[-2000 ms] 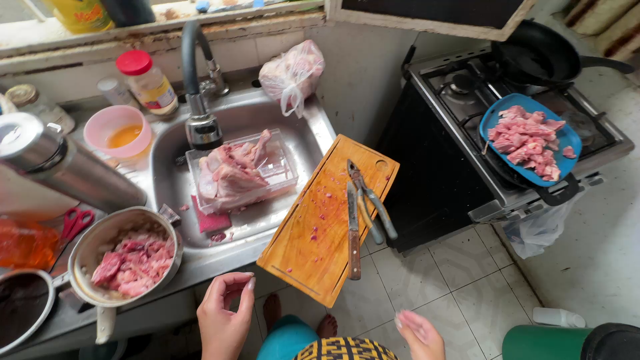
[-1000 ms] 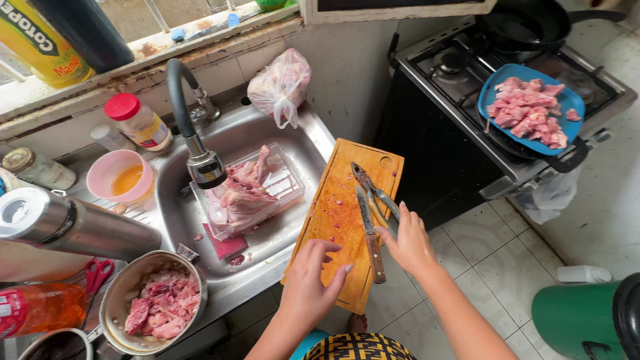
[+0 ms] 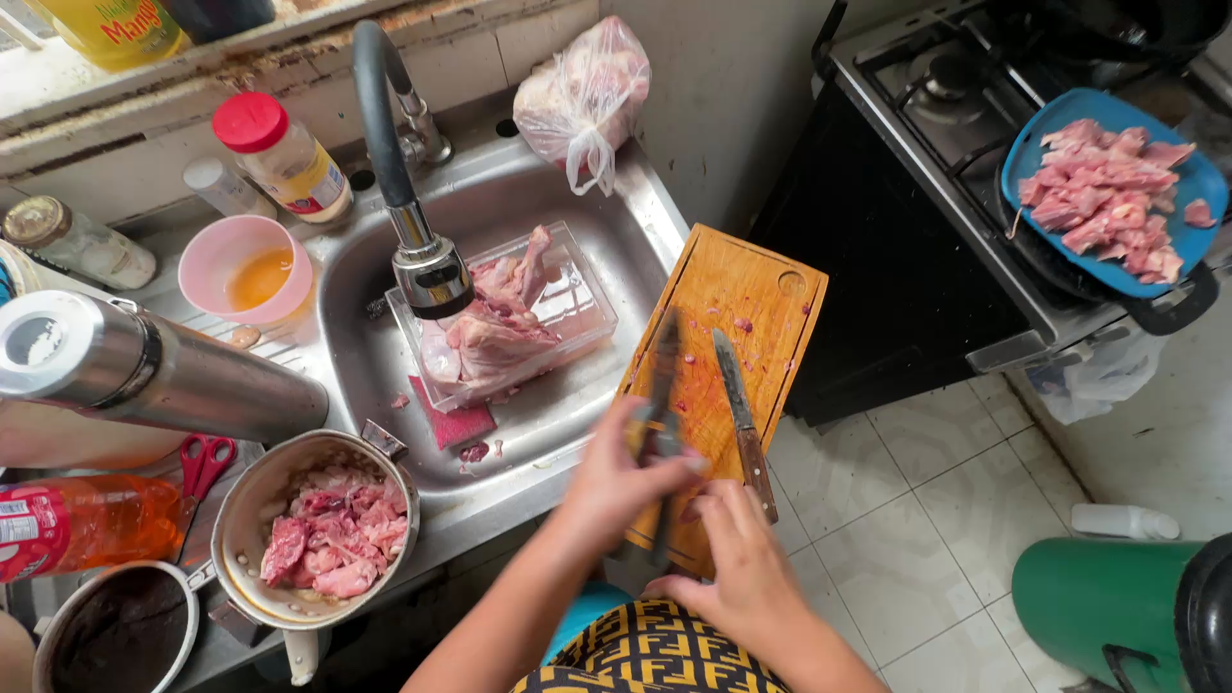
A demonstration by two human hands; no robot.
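Observation:
Over the lower left of the wooden cutting board (image 3: 717, 298), my left hand (image 3: 621, 476) grips a pair of pliers (image 3: 664, 385), blurred by motion. My right hand (image 3: 736, 563) is at the board's near edge, fingers bent, with nothing clearly held in it. Close to its fingertips lies the wooden handle of a kitchen knife (image 3: 739, 404), its blade pointing away across the board. Small red meat scraps dot the wood. In the sink, raw poultry (image 3: 500, 332) rests in a clear plastic tray (image 3: 587, 318).
The sink (image 3: 361, 356) has a faucet (image 3: 390, 144) over it and a bagged lump of meat (image 3: 587, 96) on its rim. A pot (image 3: 223, 539) of meat pieces stands left. A blue plate (image 3: 1035, 144) of meat is on the stove at right, above a green bin (image 3: 1078, 597).
The pliers, lying beside the knife in both earlier frames, are now off it in my left hand. My right hand has drawn back from the tools to the board's near edge.

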